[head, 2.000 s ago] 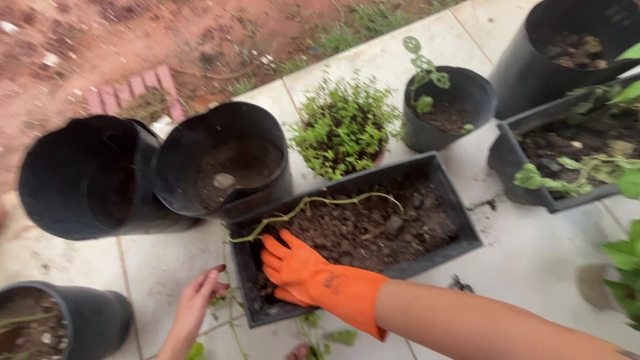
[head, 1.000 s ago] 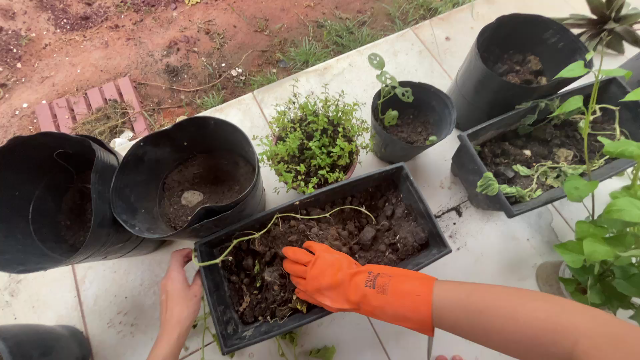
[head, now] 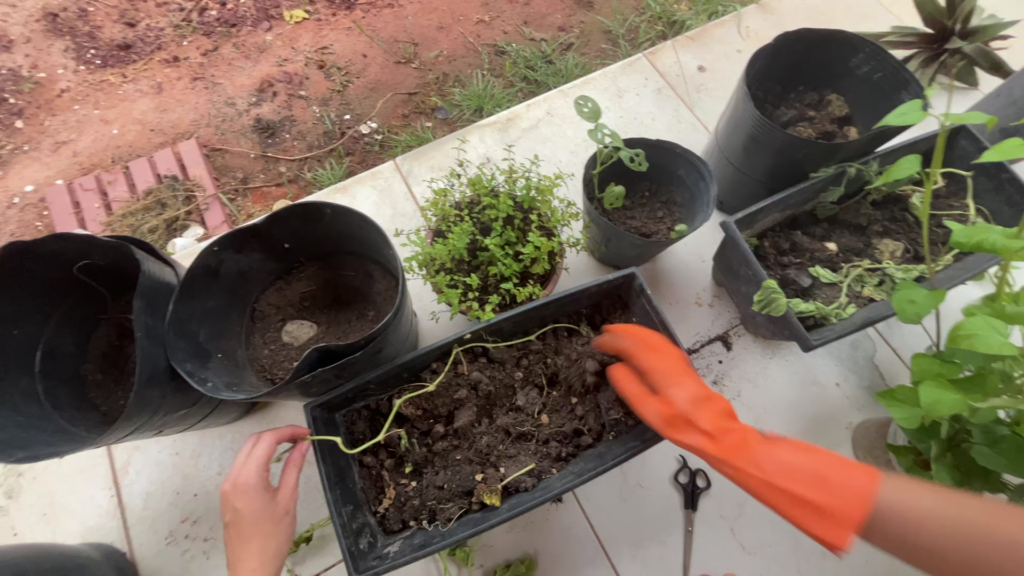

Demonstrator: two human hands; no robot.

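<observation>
A black rectangular planter (head: 572,474) full of dark soil (head: 480,412) stands at the centre. A thin pale-green vine stem (head: 426,390) lies across the soil, its left end running over the planter's short rim. There my bare left hand (head: 262,496) pinches that end between thumb and forefinger. My right hand (head: 680,400), in an orange rubber glove, is at the soil's right end, fingers apart and touching or just over it; whether it holds anything I cannot tell. A yellowed leaf (head: 488,494) with a short stem lies at the soil's near edge.
Two large black pots (head: 376,320) stand left. Behind the planter are a bushy potted herb (head: 496,240) and a small black pot (head: 652,232) with a seedling. Another planter (head: 848,332), a big pot (head: 728,152) and a leafy plant (head: 960,384) are right. Black-handled scissors (head: 690,500) lie on the tiles.
My gloved right hand has moved from the left-middle part of the soil to its right end. My left hand, apart from the planter two seconds ago, is at its left rim on the stem.
</observation>
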